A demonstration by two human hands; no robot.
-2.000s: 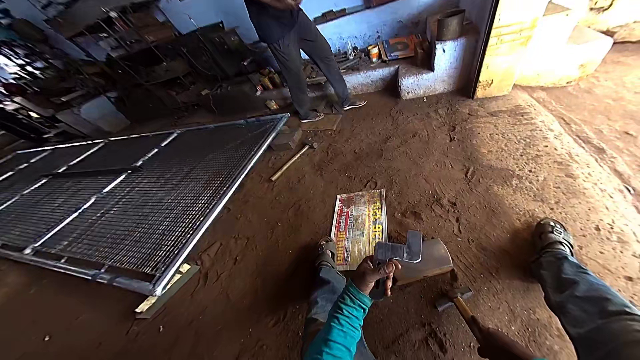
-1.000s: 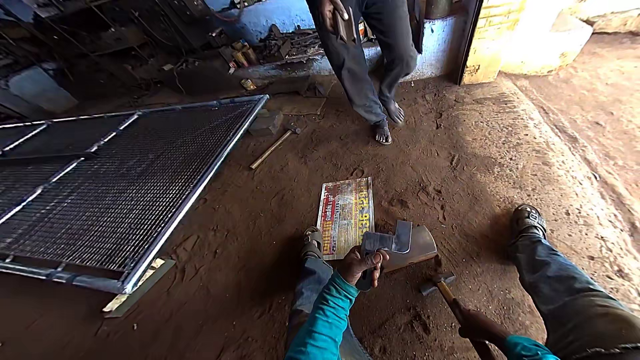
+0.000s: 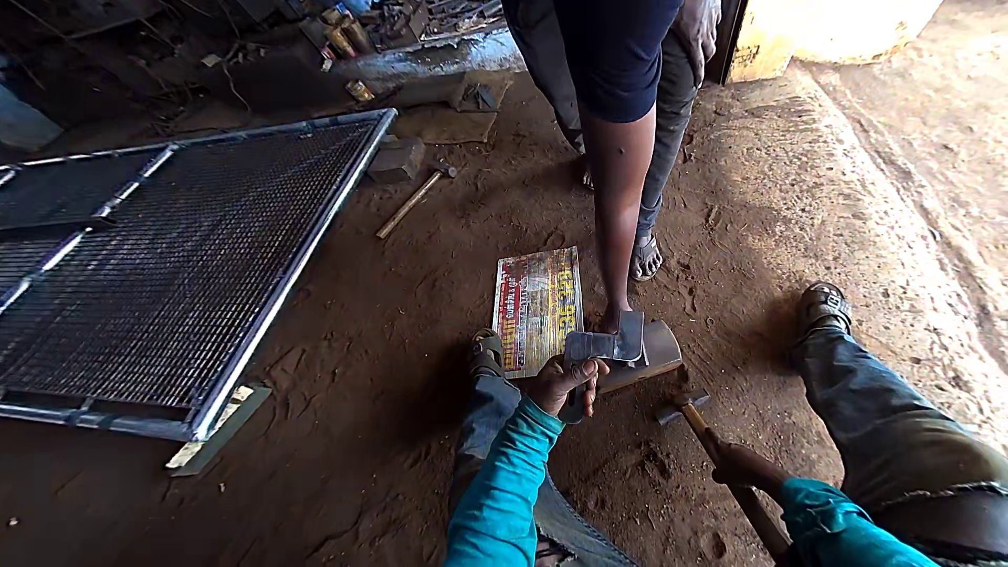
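Note:
My left hand (image 3: 565, 384) grips a flat, bent grey metal piece (image 3: 592, 346) by its lower end. The piece's upper part lies over a curved metal block (image 3: 660, 353) on the dirt floor. My right hand (image 3: 739, 463) is closed around the wooden handle of a hammer (image 3: 683, 405), whose head is just above or on the ground, right of and below the block. Another person's arm (image 3: 622, 181) reaches down from above, its hand mostly hidden behind the metal piece. A printed sheet with writing (image 3: 537, 307) lies flat left of the block.
A framed metal mesh panel (image 3: 213, 260) lies at the left, one corner over a flat strip (image 3: 220, 433). A second hammer (image 3: 416, 201) rests on the dirt beside a dark block (image 3: 396, 160). The other person's sandalled foot (image 3: 646, 258) stands beyond the curved block. Scrap lines the back wall.
The other person has come closer and now reaches an arm down to the curved block. My left hand still holds the metal piece, and my right hand still holds the hammer.

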